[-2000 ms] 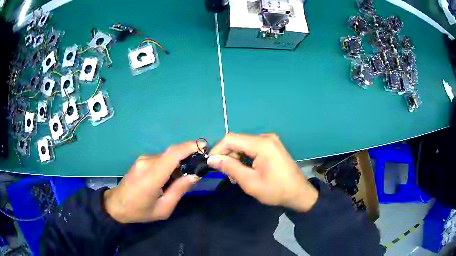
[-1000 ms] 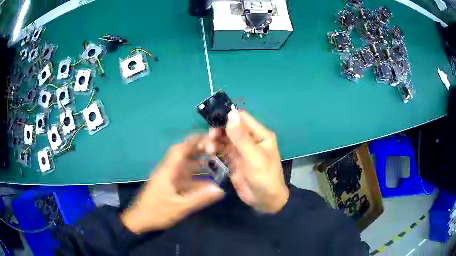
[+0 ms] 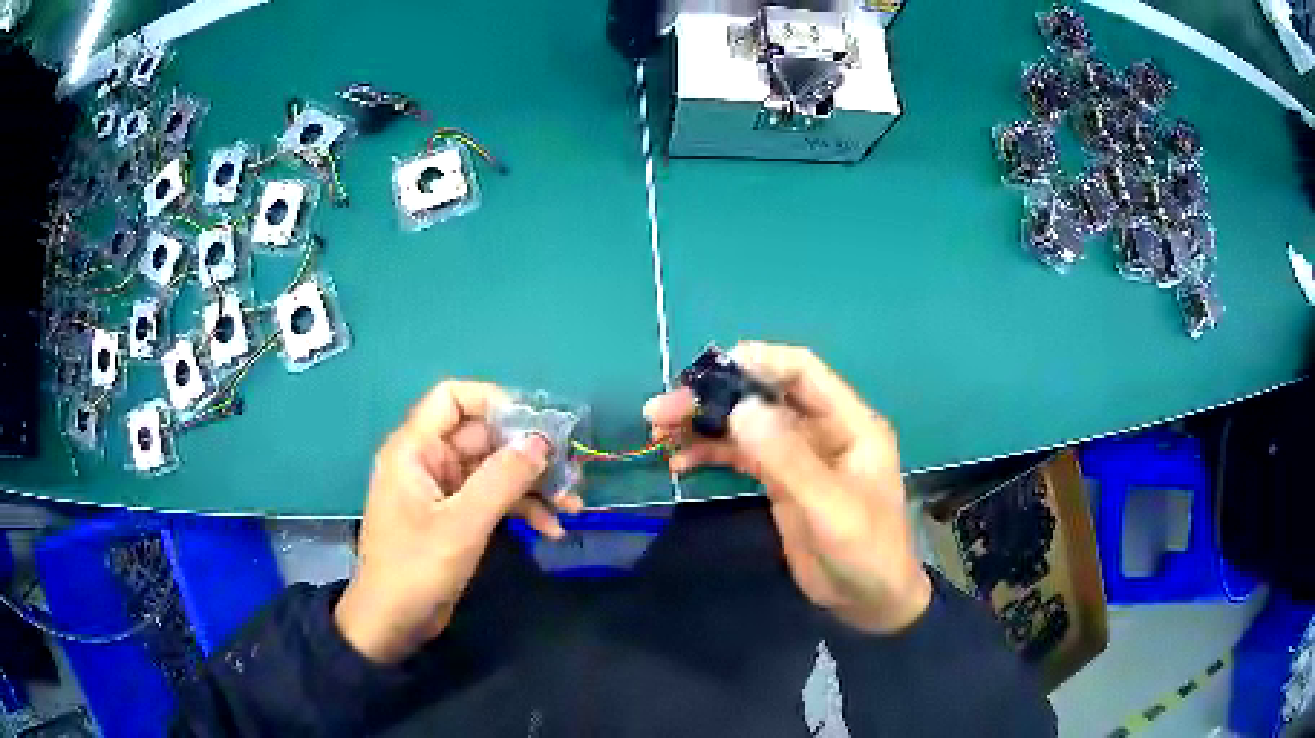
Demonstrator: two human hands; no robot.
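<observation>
My left hand (image 3: 433, 512) holds a clear plastic housing (image 3: 551, 433) between thumb and fingers, above the bench's near edge. My right hand (image 3: 815, 483) holds a black insert (image 3: 717, 387) to the right of the white dividing line. Thin red and yellow lead wires (image 3: 627, 454) run between the two parts. My fingers hide part of both. Clear housing subassemblies (image 3: 306, 320) with white faces and dark round holes lie spread at the left. A dark part with wires (image 3: 378, 101) lies at the top centre-left.
The screw feeder (image 3: 786, 108) stands at top centre, with the lower end of a black cylinder (image 3: 630, 26) left of it. Finished modules (image 3: 1110, 180) are piled at right. Below the bench are a cardboard box (image 3: 1085, 577), a blue stool (image 3: 1226, 541) and blue bins (image 3: 224, 570).
My hands have moved apart. The black insert has come down and right in my right hand. The clear housing is now in my left hand, with wires stretched between them.
</observation>
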